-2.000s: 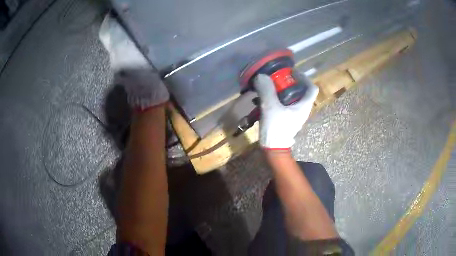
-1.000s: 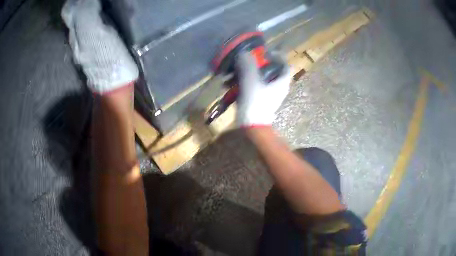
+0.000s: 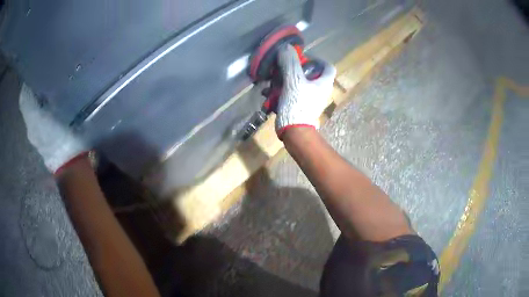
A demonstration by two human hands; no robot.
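My right hand point(image 3: 303, 93), in a white knit glove with a red cuff edge, holds the red and black air sander point(image 3: 275, 58). The sander's round reddish rim faces the side of the stacked grey metal panels point(image 3: 168, 98), by a bright white strip; exact contact cannot be told. A shiny hose fitting point(image 3: 253, 125) sticks out below the sander. My left hand point(image 3: 52, 139), gloved, is at the panels' left edge, blurred; its fingers are unclear, and whether it grips the edge cannot be told.
The pale wooden pallet point(image 3: 214, 194) lies under the panels along their near side. Speckled grey concrete floor point(image 3: 377, 145) surrounds it. A yellow painted line point(image 3: 484, 168) runs down the right. A dark shadow falls over the pallet's near left corner.
The panels fill more of the left of the view. My left hand was on the panels' left side and now shows lower and farther left. My right hand still holds the sander, now farther left in view.
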